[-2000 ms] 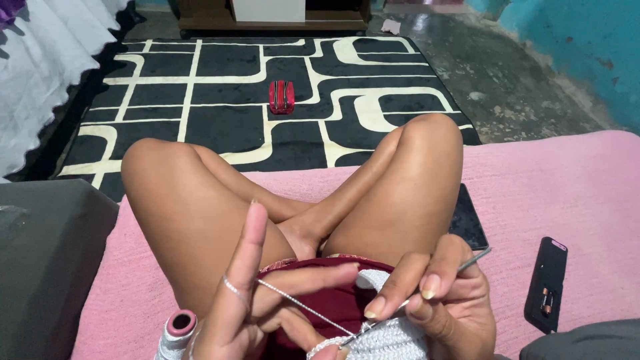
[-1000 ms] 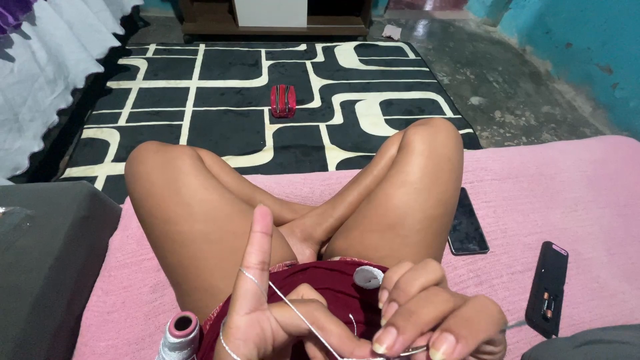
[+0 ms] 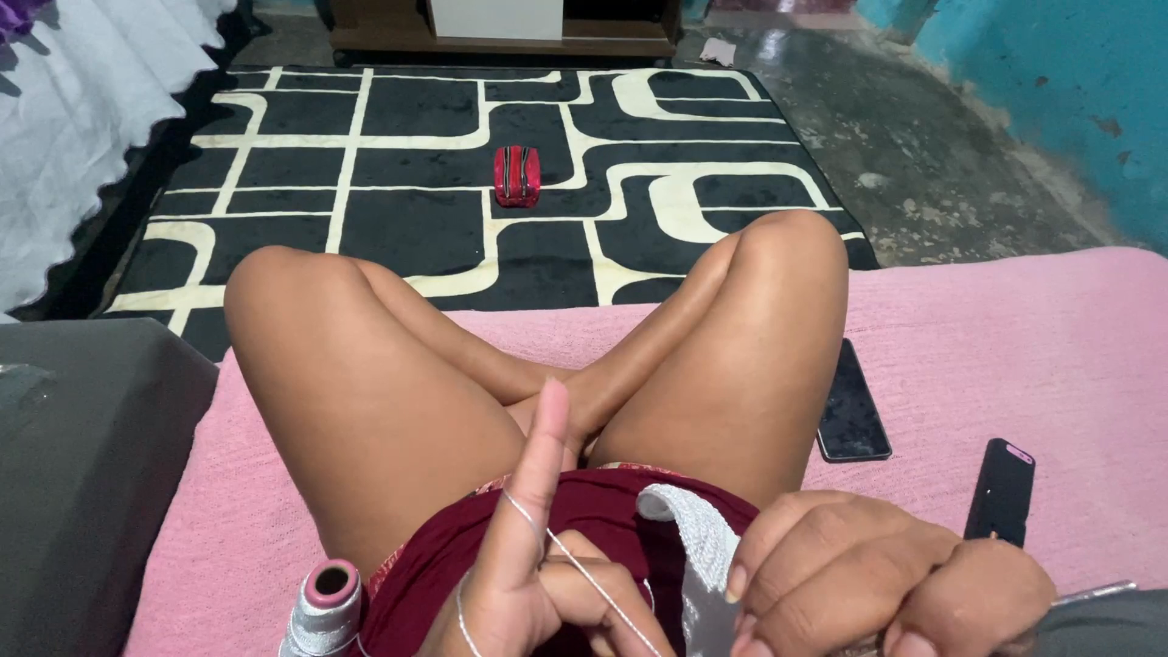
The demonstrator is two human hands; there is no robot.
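Observation:
White yarn runs round the raised index finger of my left hand, whose other fingers are curled low in my lap. My right hand is closed at the lower right, beside a strip of white crocheted fabric. A thin metal crochet hook sticks out behind that hand; its working tip is hidden. The bottom edge cuts off both hands and the fabric. A cone of white yarn with a pink core stands at my left thigh.
A dark phone lies by my right thigh on the pink cover, and a black case-like object lies farther right. A red zippered pouch rests on the patterned rug. A grey cushion is at the left.
My right hand has moved right, away from my left hand. More of the white crocheted strip shows now than a second ago. My left index finger remains raised with yarn round it.

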